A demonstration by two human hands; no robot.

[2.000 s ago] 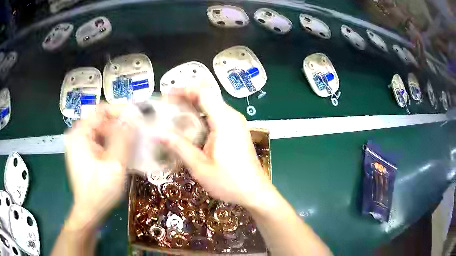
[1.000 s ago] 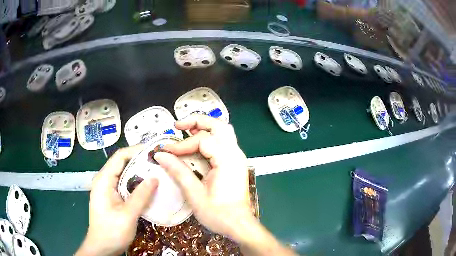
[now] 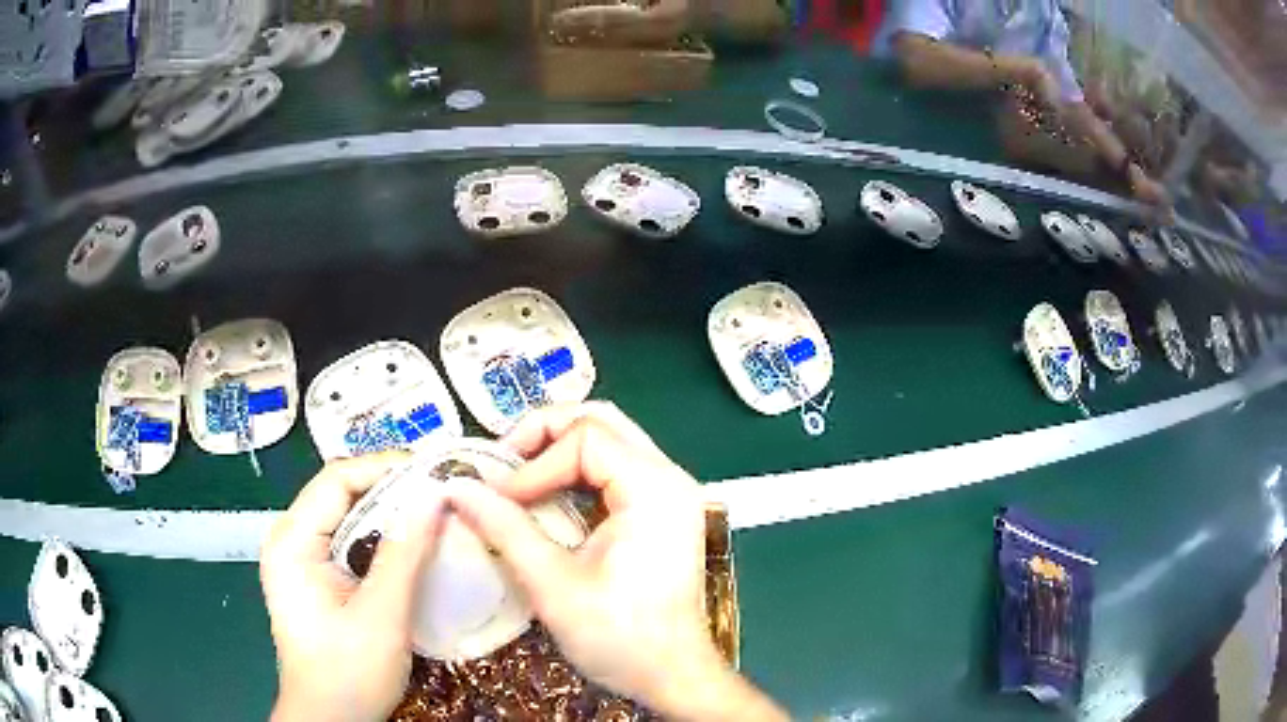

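A white housing cover (image 3: 473, 607) with dark round holes is held over the parts box. My left hand (image 3: 339, 592) grips its left side, with the thumb on its face. My right hand (image 3: 607, 550) is on its right side, with thumb and fingers pinched together near the upper hole. Whether a small insert is between those fingertips is hidden. The parts box (image 3: 721, 592) below holds shiny copper-brown inserts (image 3: 522, 684), partly covered by the cover and hands.
Base shells with blue boards (image 3: 769, 346) line the green belt behind a white strip (image 3: 875, 487). Plain covers (image 3: 511, 200) lie farther back. Spare covers (image 3: 67, 607) are at lower left, a dark blue pouch (image 3: 1044, 607) at right. A person's arm (image 3: 974, 66) is across the belt.
The blurred cover seen earlier is now steadier and face-up. Since the last frame, both thumbs have come together near its upper hole. The view has tilted up, and the belt shells appear shifted left.
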